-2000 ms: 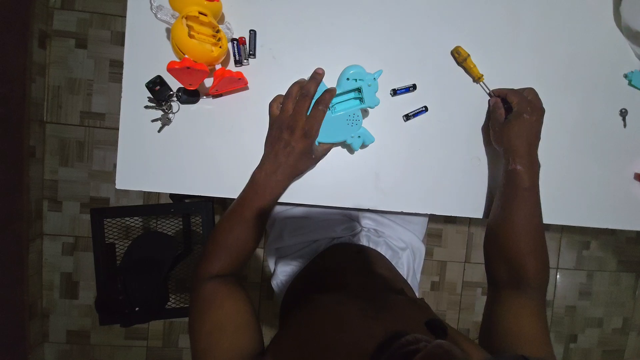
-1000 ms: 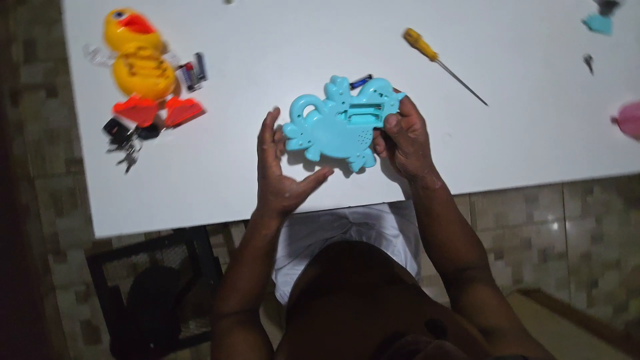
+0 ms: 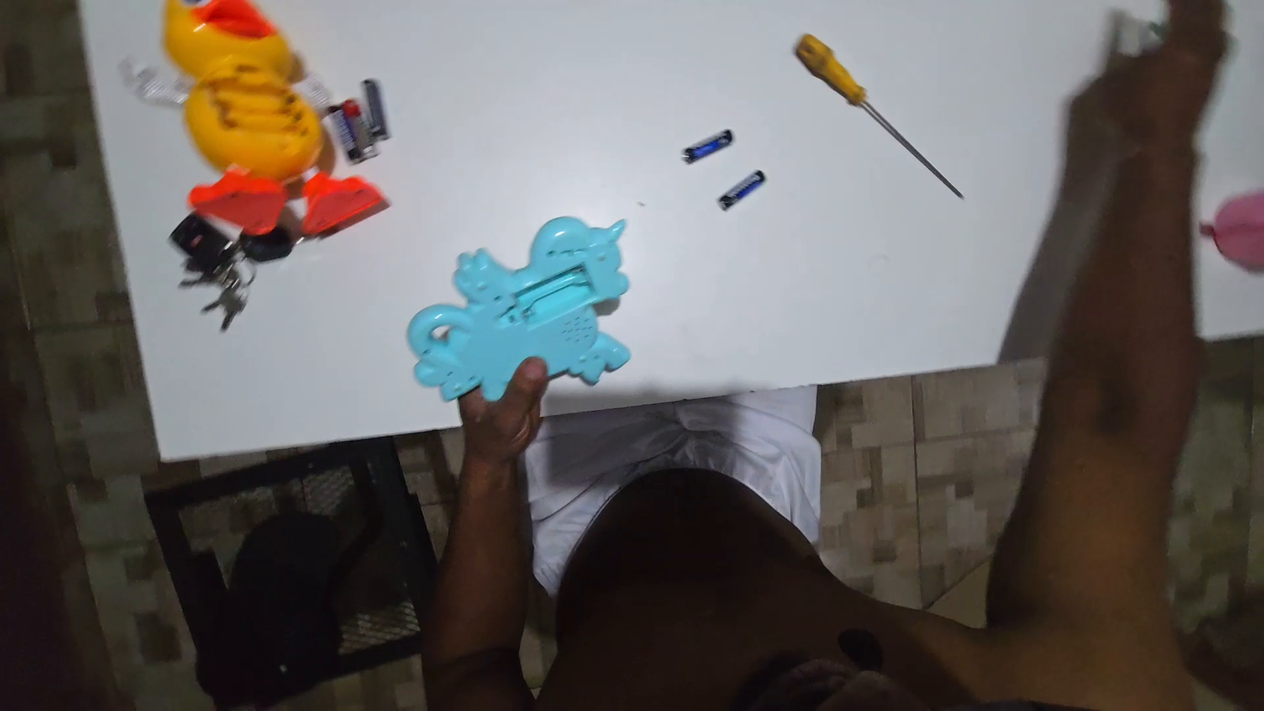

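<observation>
My left hand (image 3: pixel 506 410) grips the lower edge of a turquoise plastic unicorn toy (image 3: pixel 494 341), thumb on top. The toy's back faces up, and its uncovered battery compartment (image 3: pixel 555 294) shows no battery in it. Two blue batteries lie on the table to its right, one upper (image 3: pixel 708 146) and one lower (image 3: pixel 742 190). My right hand (image 3: pixel 1150 94) is stretched to the far upper right, blurred, beside a small pale and green thing; whether it holds anything cannot be made out. A yellow-handled screwdriver (image 3: pixel 831 69) lies between the batteries and that hand.
On the white table (image 3: pixel 592 99), a yellow plastic duck (image 3: pixel 252 118) with orange feet lies at the upper left, several batteries (image 3: pixel 354 128) beside it. Keys (image 3: pixel 229 291) lie under its feet. A pink object (image 3: pixel 1239 230) is at the right edge. A black mesh-seated chair (image 3: pixel 296 573) stands below left.
My right hand has let go of the unicorn toy and moved far to the upper right. The toy, in both hands one second ago, is now in my left hand alone. The view has shifted.
</observation>
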